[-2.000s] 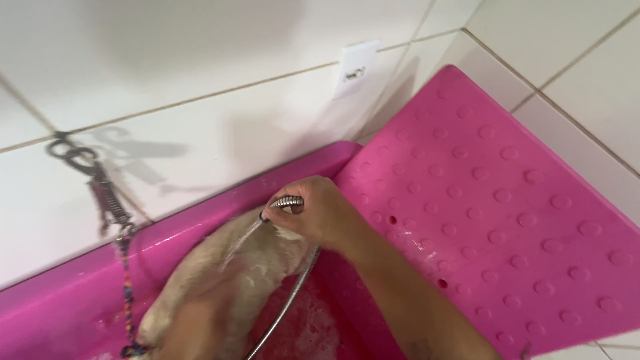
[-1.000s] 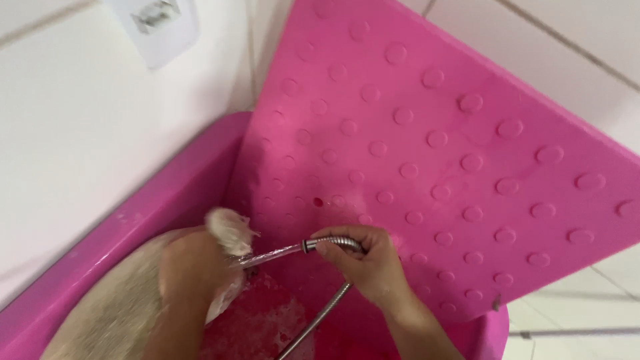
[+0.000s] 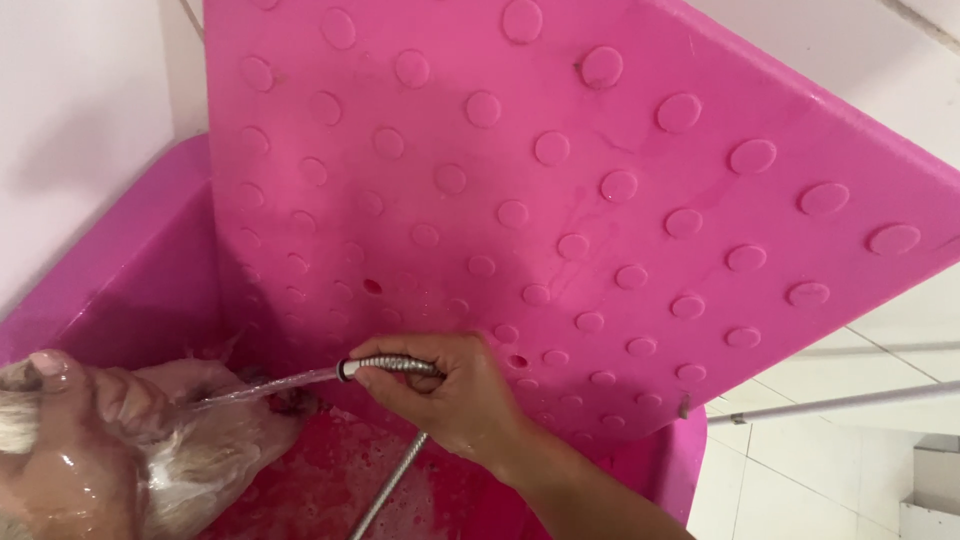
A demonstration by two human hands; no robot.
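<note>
My right hand (image 3: 450, 397) grips the end of a flexible metal shower hose (image 3: 390, 480) at the lower middle, between thumb and fingers. A stream of water runs left from the hose end onto a wet, light-furred animal (image 3: 217, 457), probably a dog, in a pink plastic tub (image 3: 112, 277). Its head appears to be at the right end, low in the tub. At the lower left my left hand (image 3: 82, 442) lies on the animal with curled fingers, wet and shiny. Whether it grips the fur or a body part cannot be told.
A pink panel with raised round bumps (image 3: 555, 217) slants up over the tub's right part. White wall tiles (image 3: 75, 112) stand at the left. Past the tub at the lower right are floor tiles (image 3: 787, 480), a pale pole (image 3: 847, 401) and a box-like object (image 3: 934, 480).
The view has shifted toward the panel. My left hand, near the water stream one second ago, is now farther left on the animal. My right hand still holds the hose end.
</note>
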